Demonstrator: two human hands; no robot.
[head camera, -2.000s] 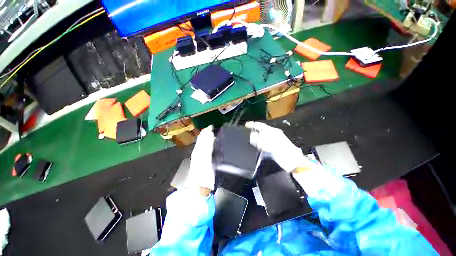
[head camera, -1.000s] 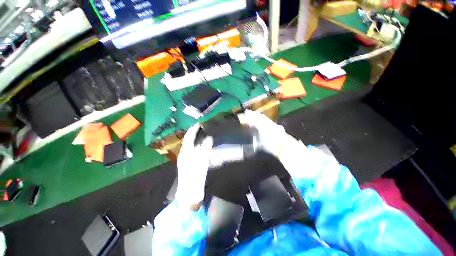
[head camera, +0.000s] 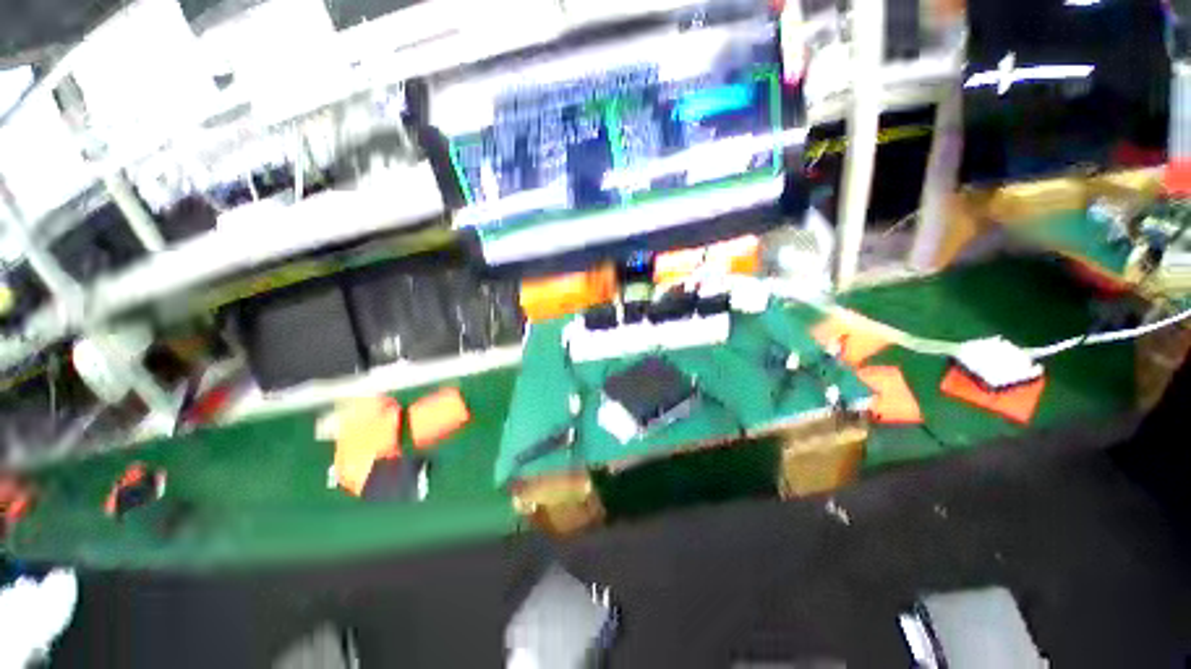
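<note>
Neither of my hands is in view. A grey flat unit (head camera: 562, 625) lies on the black belt (head camera: 731, 575) at the bottom centre, blurred, with small ports along its right edge. Another grey unit (head camera: 982, 630) lies at the bottom right with a white strip at its left side. A third unit (head camera: 316, 650) is cut off by the bottom edge. A black unit (head camera: 649, 388) rests on the raised green bench (head camera: 549, 425), with white showing under its front. The held unit from before is not visible.
A white power strip (head camera: 647, 336) with dark adapters stands behind the bench unit, cables around it. A blurred screen (head camera: 620, 144) is behind. Orange pads (head camera: 438, 417) lie on the green worktop. A small white device (head camera: 997, 363) sits on an orange pad. An unclear white thing (head camera: 37, 617) is lower left.
The view has tilted up, so the bench and screen sit lower in the picture. Both gloved hands and the unit between them have left the view. The screen changed from blue to a green-lined display.
</note>
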